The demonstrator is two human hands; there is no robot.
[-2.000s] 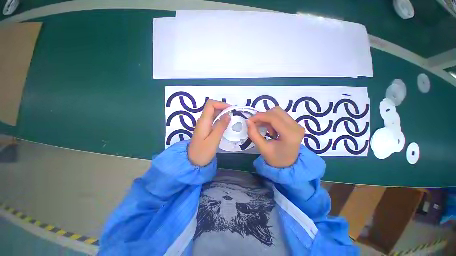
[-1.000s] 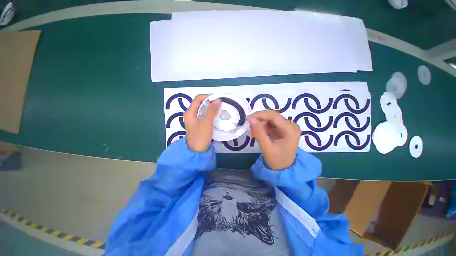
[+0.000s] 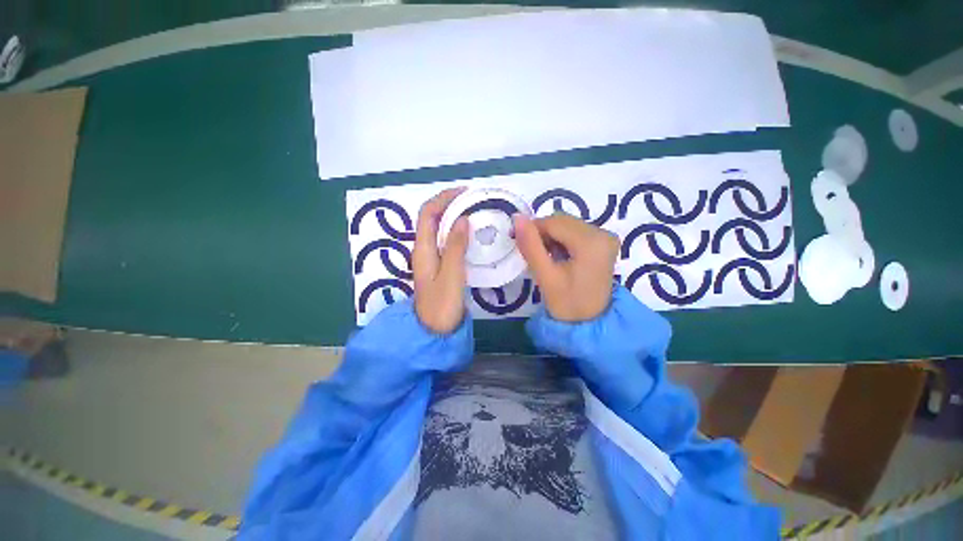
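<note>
A round white housing (image 3: 488,271) is held above the sticker sheet, its open side towards me. A dark arc sticker (image 3: 492,206) shows inside it along the far side. My left hand (image 3: 441,264) grips the housing's left rim, with the thumb inside. My right hand (image 3: 576,266) is at the right rim, its fingertips touching the inside near the arc's right end; whether they pinch anything is hidden. The white sticker sheet (image 3: 602,190) with rows of dark interlocking arcs lies below, partly covered by the hands and housing.
Blank white sheets (image 3: 549,90) lie beyond the sticker sheet. At right are overlapping white discs (image 3: 830,269), a small washer (image 3: 894,300) and translucent discs (image 3: 846,155). A cardboard sheet (image 3: 40,190) lies at left. An open cardboard box (image 3: 813,428) stands below the bench edge at right.
The housing has turned, so the arc has gone from its right side to its far side. The right fingertips have moved from the right rim to inside it. The view has shifted slightly.
</note>
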